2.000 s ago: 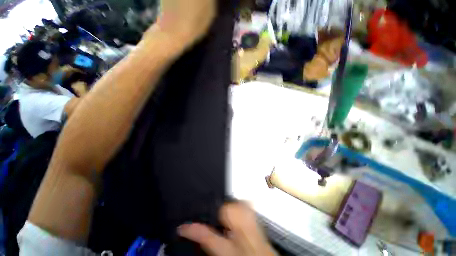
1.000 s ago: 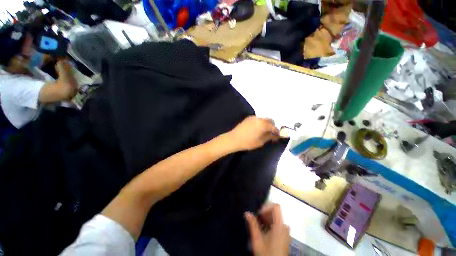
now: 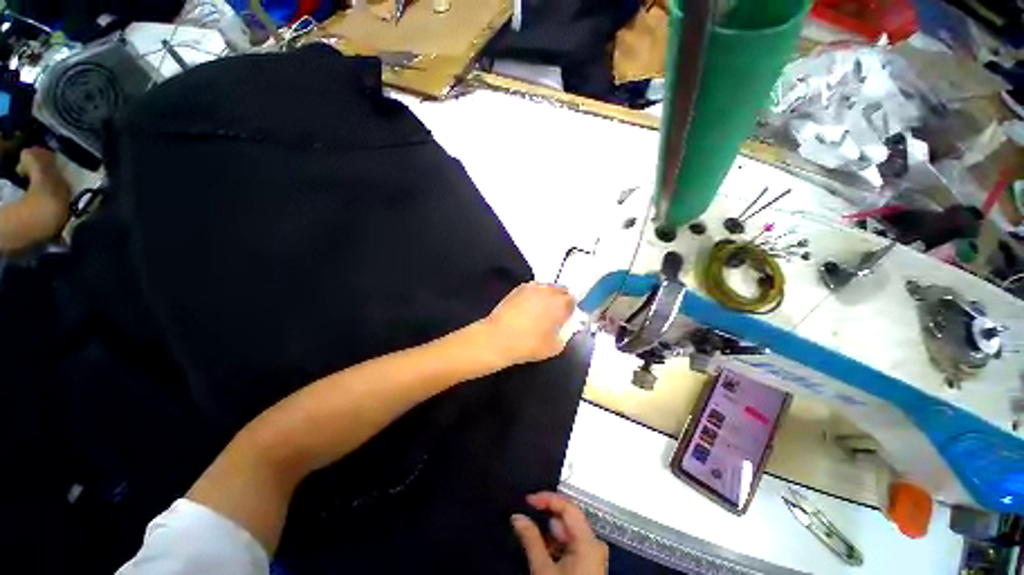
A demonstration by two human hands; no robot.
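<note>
A large black cloth (image 3: pixel 303 247) spreads over the left and centre. Its right edge reaches the sewing machine (image 3: pixel 865 376) beside the lit needle area. My left hand (image 3: pixel 533 322) is closed on the cloth edge just left of the needle area; its fingertips are partly hidden. My right hand (image 3: pixel 567 545) is at the bottom, cut off by the picture's edge. Its thumb and fingers are bent and apart at the cloth's near right edge; whether they grip it is unclear. Needle and presser foot are hidden by glare and machine parts.
A smartphone (image 3: pixel 732 440) lies under the machine arm, with thread snips (image 3: pixel 822 526) and an orange object (image 3: pixel 910 509) to its right. A green cup (image 3: pixel 730 101) and a yellowish ring (image 3: pixel 743 276) are on the machine. Another person's arm (image 3: pixel 34 208) shows at far left.
The cloth, raised upright at first, is now spread down on the table. My left hand came down to its edge, now at the needle area. The view has shifted toward the machine.
</note>
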